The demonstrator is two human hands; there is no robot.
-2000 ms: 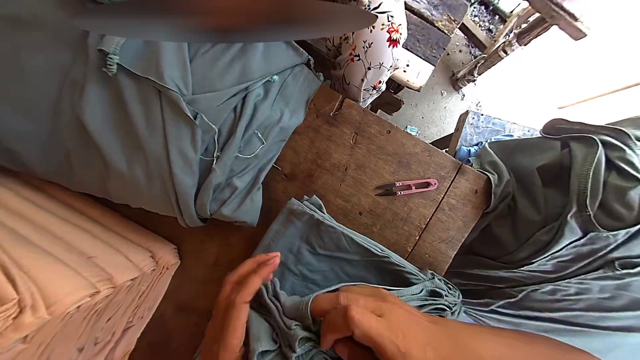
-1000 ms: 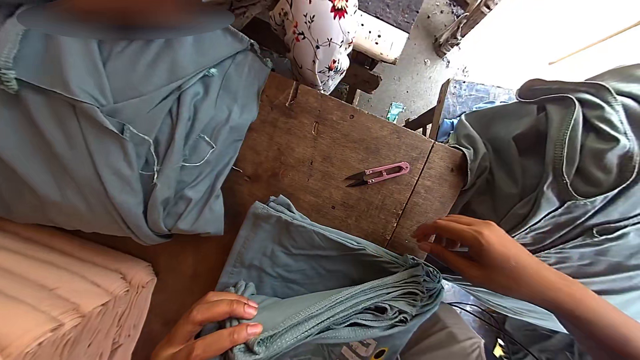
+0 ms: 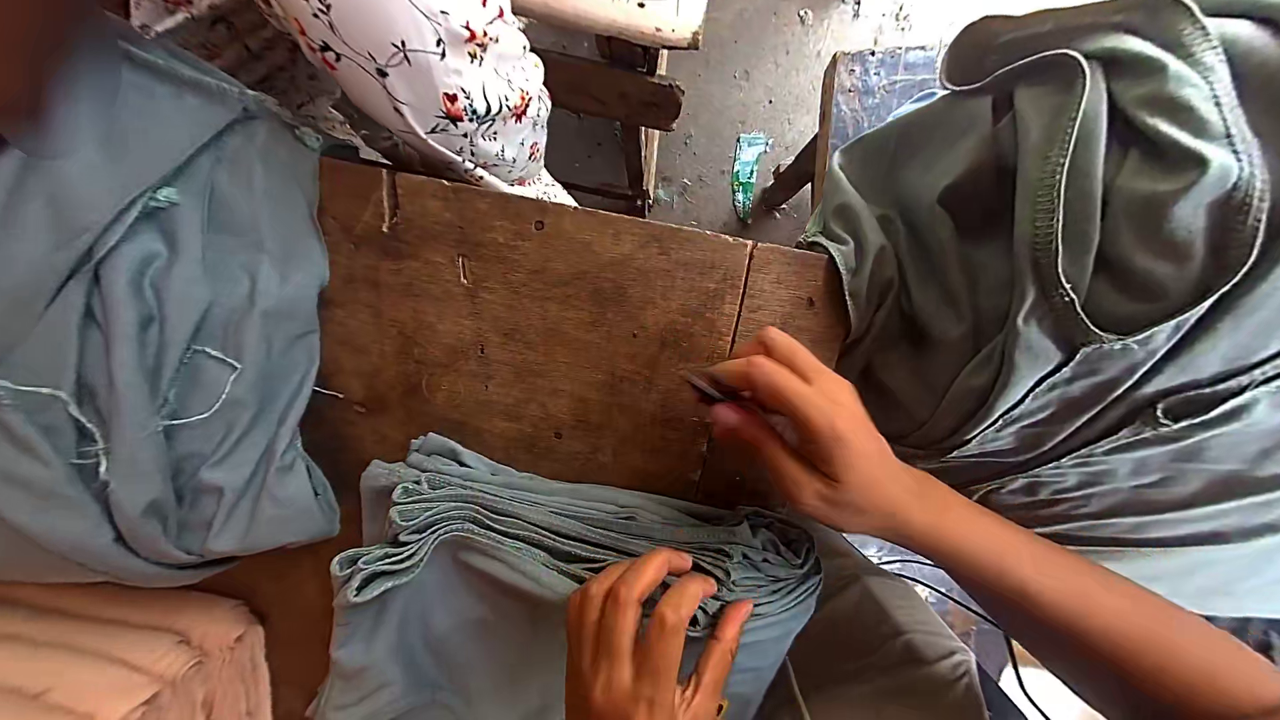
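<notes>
My right hand (image 3: 810, 430) is above the right part of the wooden table (image 3: 560, 330), its fingers closed on small thread snips (image 3: 708, 386) whose dark blade tips stick out to the left. My left hand (image 3: 650, 640) rests with spread, bent fingers on a folded stack of grey-blue fabric (image 3: 480, 610) at the table's near edge. The stack's layered, stitched edges run from its left end to a bunched right end near my right wrist.
Grey-blue cloth (image 3: 220, 330) with loose threads lies at left, above a peach fabric stack (image 3: 130, 650). Dark green-grey garments (image 3: 1000, 200) are heaped at right. Beyond the table are a person in floral clothing (image 3: 450, 80) and a wooden bench (image 3: 620, 90).
The pink-handled snips lay on the table; my right hand has picked them up. My left hand has moved right along the fabric stack, whose layered edges now face the far side.
</notes>
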